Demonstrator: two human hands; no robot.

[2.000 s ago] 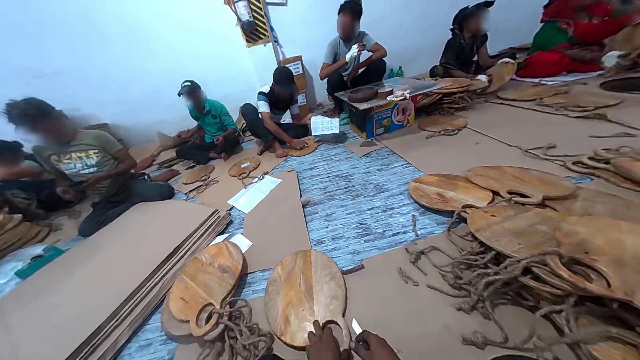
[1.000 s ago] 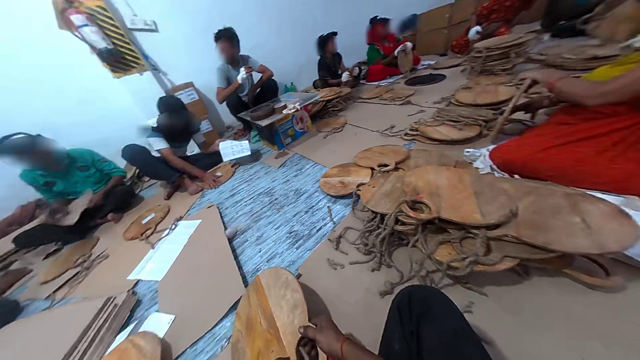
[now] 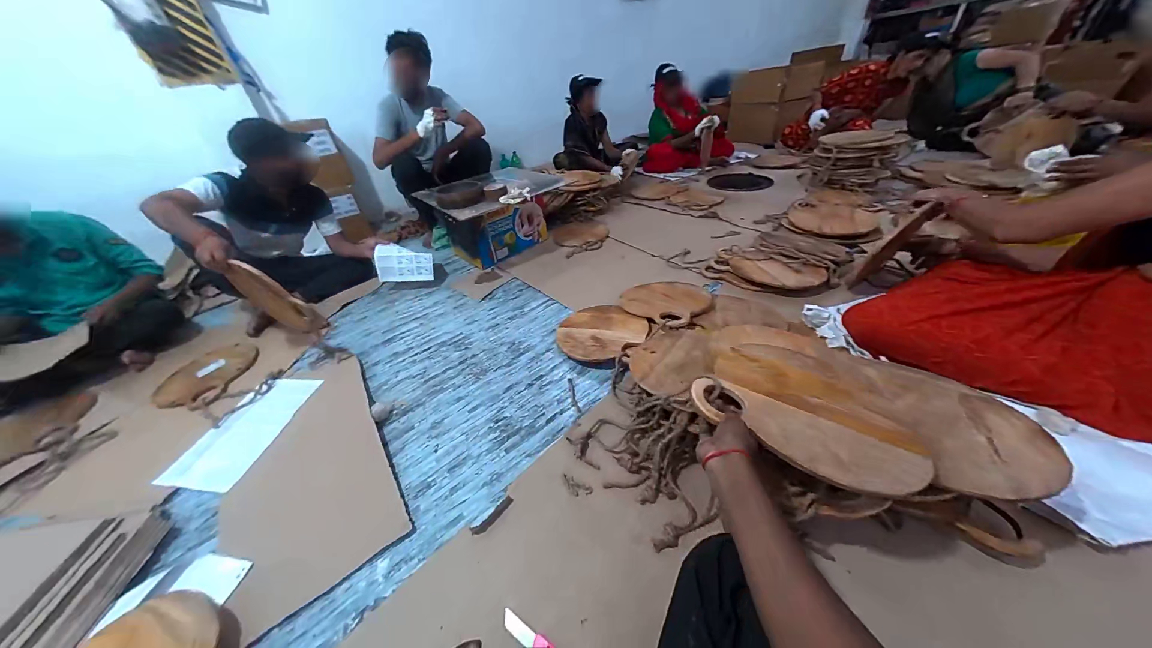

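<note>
My right hand (image 3: 727, 438), a red thread at its wrist, grips the ring handle of an oval wooden board (image 3: 837, 423). That board lies over a pile of similar wooden boards (image 3: 999, 432). Knotted jute ropes (image 3: 648, 441) spill from the left side of the pile. Two smaller round boards (image 3: 601, 333) sit at its far left end. A craft knife (image 3: 525, 628) with a pink handle lies on the cardboard at the bottom edge. My left hand is not in view; a small dark shape at the bottom edge is too cut off to tell.
A person in red cloth (image 3: 1008, 333) sits close by on the right, holding a board. Another person (image 3: 270, 207) on the left holds a board and a printed sheet (image 3: 403, 263). Stacked cardboard sheets (image 3: 81, 576) and a round board (image 3: 162, 621) are at the lower left.
The view has swung right. My right hand, which held a board upright on the floor a second ago, is now at the pile on the right, holding a board flat over it.
</note>
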